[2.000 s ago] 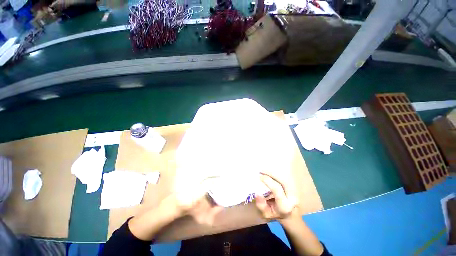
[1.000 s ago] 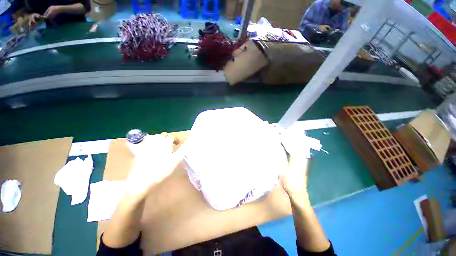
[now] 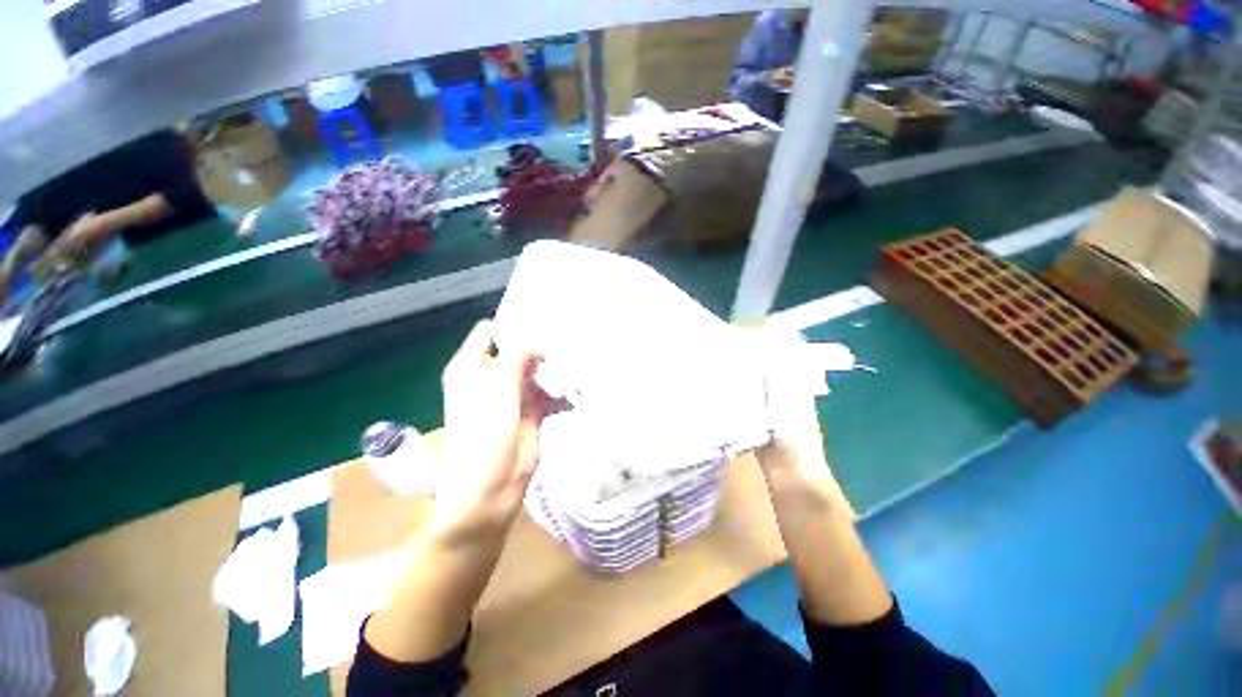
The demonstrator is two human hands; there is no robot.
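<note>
A white plastic housing (image 3: 627, 334) is held tilted above the housing stack (image 3: 640, 524), whose striped edges show below it. My left hand (image 3: 497, 422) grips the housing's left side, thumb near its edge. My right hand (image 3: 793, 415) is at its right side; its fingers are washed out by glare and partly hidden. The stack stands on the tan work mat (image 3: 545, 620). The small bottle with a silver top (image 3: 399, 456) stands left of my left forearm. White cloths (image 3: 259, 579) lie at the left.
A grey post (image 3: 797, 170) rises behind the housing. A white crumpled rag (image 3: 824, 361) lies near its foot. A reddish-brown divider crate (image 3: 1015, 320) and cardboard boxes (image 3: 1137, 266) are at the right. Wire bundles (image 3: 371, 218) lie across the line. A person's arms (image 3: 116, 218) show at upper left.
The top housing is now lifted and tilted over the stack, with the striped edges exposed. My left hand has come up to its left side. The view has tipped up, showing the overhead shelf.
</note>
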